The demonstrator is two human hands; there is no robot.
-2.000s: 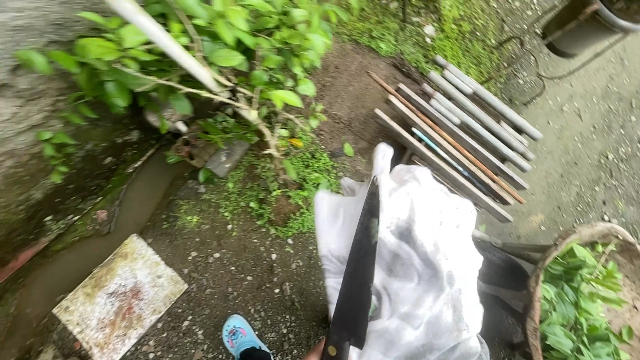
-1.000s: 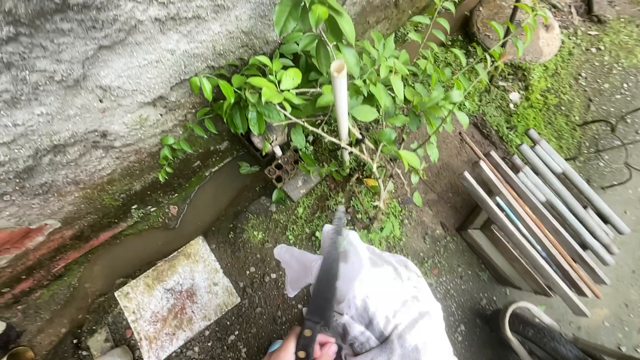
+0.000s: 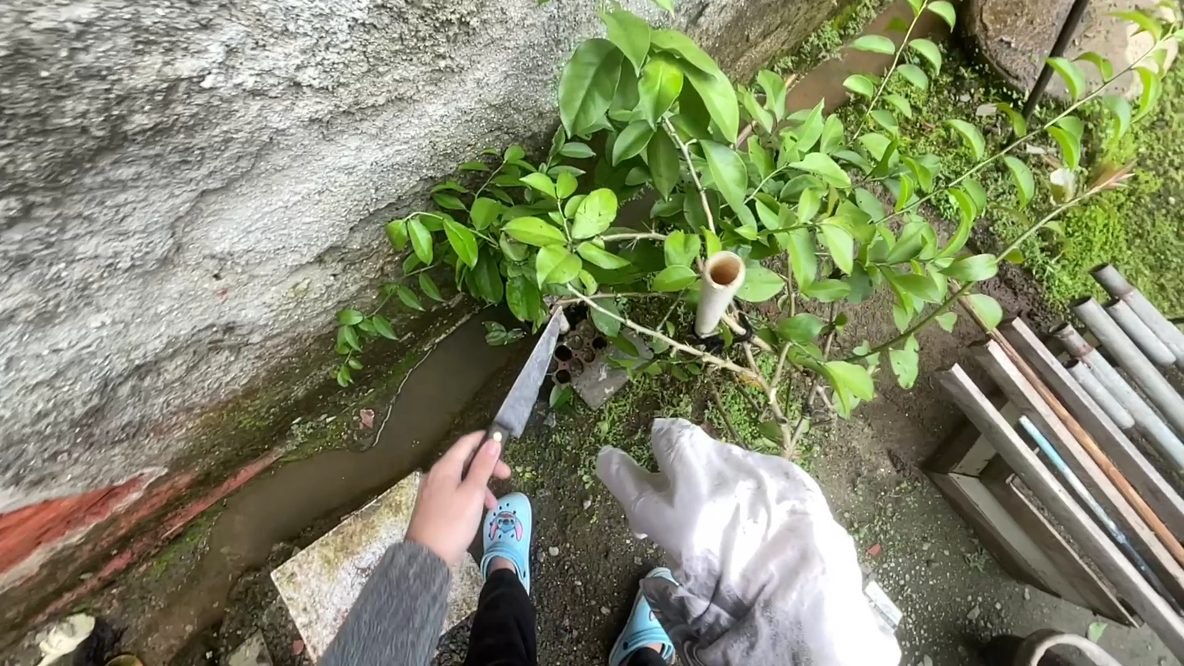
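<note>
My left hand [image 3: 458,504], in a grey sleeve, grips the dark handle of a knife [image 3: 529,384] at the lower middle. Its long blade points up and away, the tip close to a thin branch of a leafy shrub [image 3: 684,347]. To the right, a white and grey cloth [image 3: 768,555] is bunched up, with finger-like folds at its upper left end. No skin of my right hand shows; it may be under this cloth. A pale hollow pipe [image 3: 717,294] stands upright among the shrub's branches, beyond both.
A rough concrete wall [image 3: 231,185] and a muddy water channel [image 3: 324,490] run along the left. A stained square slab [image 3: 347,564] lies beside my feet in blue clogs [image 3: 507,527]. Metal pipes [image 3: 1133,379] and wooden bars [image 3: 1027,490] lie at the right. A holed block [image 3: 601,365] sits below the shrub.
The view has swung left toward the wall and shrub. The knife, earlier in front of the cloth, is now apart from it to the left, and my left hand and sleeve have come into view.
</note>
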